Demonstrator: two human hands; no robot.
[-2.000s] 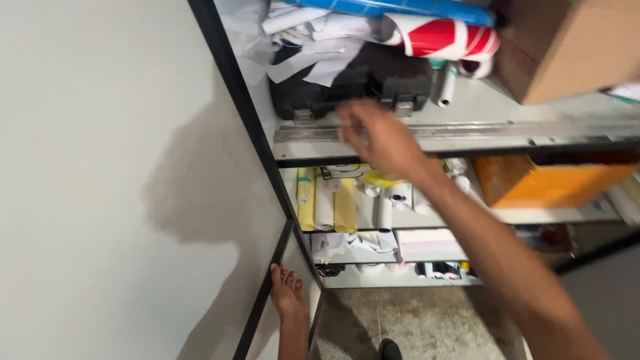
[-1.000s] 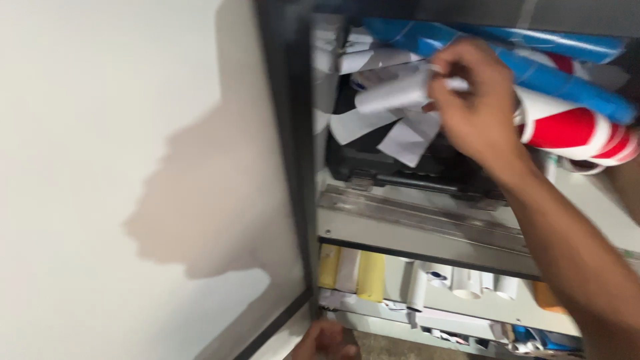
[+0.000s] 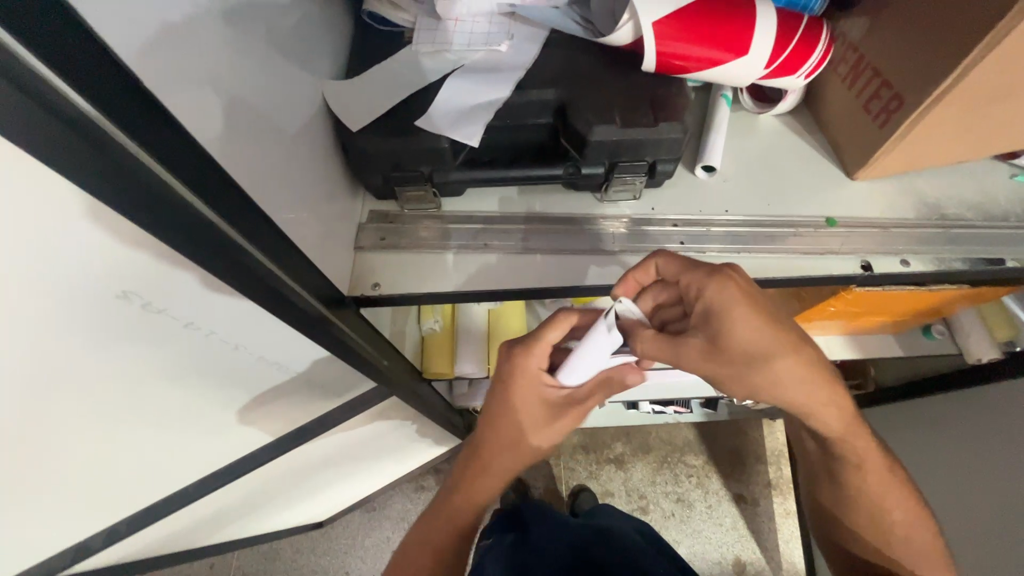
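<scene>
A small roll of white paper or film [image 3: 590,352] is between my two hands, in front of the upper shelf's edge. My left hand [image 3: 540,376] wraps its lower part with fingers and thumb. My right hand [image 3: 696,320] pinches the roll's upper end, where the sheet curls open. Behind them, a clear plastic strip [image 3: 520,234] lies along the shelf. Farther back sits a black plastic case [image 3: 520,136] with metal latches, and loose white strips [image 3: 472,88] lie on top of it.
A red and white roll [image 3: 720,40], a thin white roll [image 3: 714,132] and a cardboard box [image 3: 912,88] occupy the upper shelf. Yellow rolls [image 3: 438,340] and an orange box [image 3: 888,308] are below. A black-framed white door [image 3: 144,360] stands at the left.
My right hand has come down from the loose papers above the black case with a white roll. My left hand, earlier low by the door's edge, now holds the roll too.
</scene>
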